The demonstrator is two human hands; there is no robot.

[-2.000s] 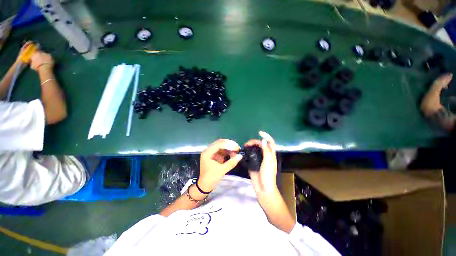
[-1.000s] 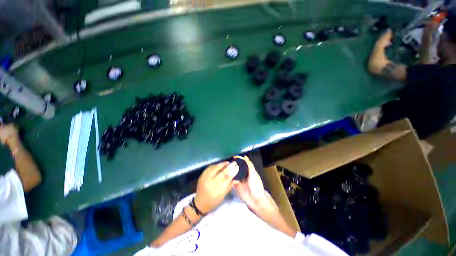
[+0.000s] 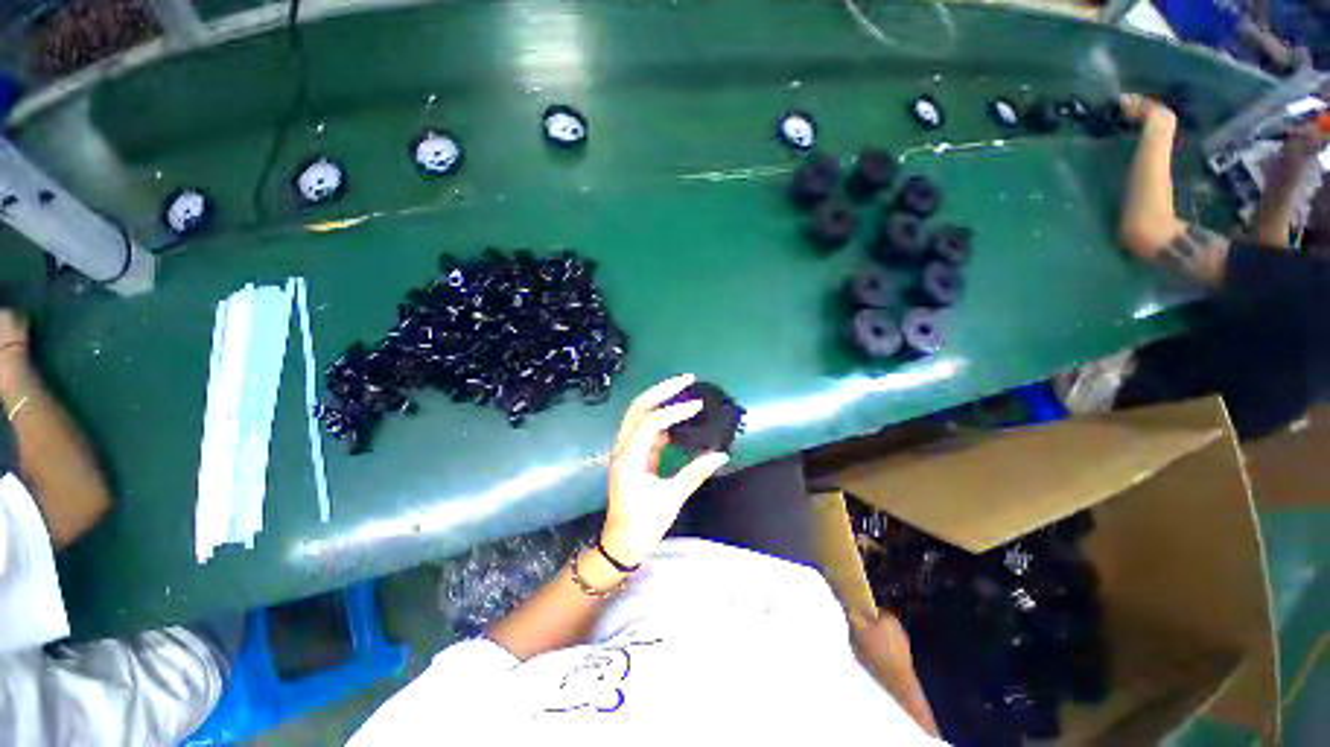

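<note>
My left hand [image 3: 652, 474] grips a round black housing [image 3: 706, 419] between thumb and fingers, over the worktop's near edge. My right hand [image 3: 884, 651] is low at the near left side of the carton [image 3: 1195, 628]; its fingers are largely hidden, so I cannot tell if it holds anything. Dark parts [image 3: 1006, 606] fill the carton. A loose heap of small glossy black inserts [image 3: 503, 329] lies on the green worktop [image 3: 700, 277], left of centre. Grouped black hubs [image 3: 904, 234] stand to its right.
Pale strips [image 3: 245, 416] lie left of the heap. Pale-faced units [image 3: 436, 151] stand in a row along the far side. A metal upright [image 3: 73, 219] is at left. Other people's arms show at far left and at right [image 3: 1152, 190]. A blue stool [image 3: 299, 679] is below the table edge.
The hands were together on the black piece; now my left hand alone holds it farther forward, and my right hand has moved to the carton. The view has also shifted.
</note>
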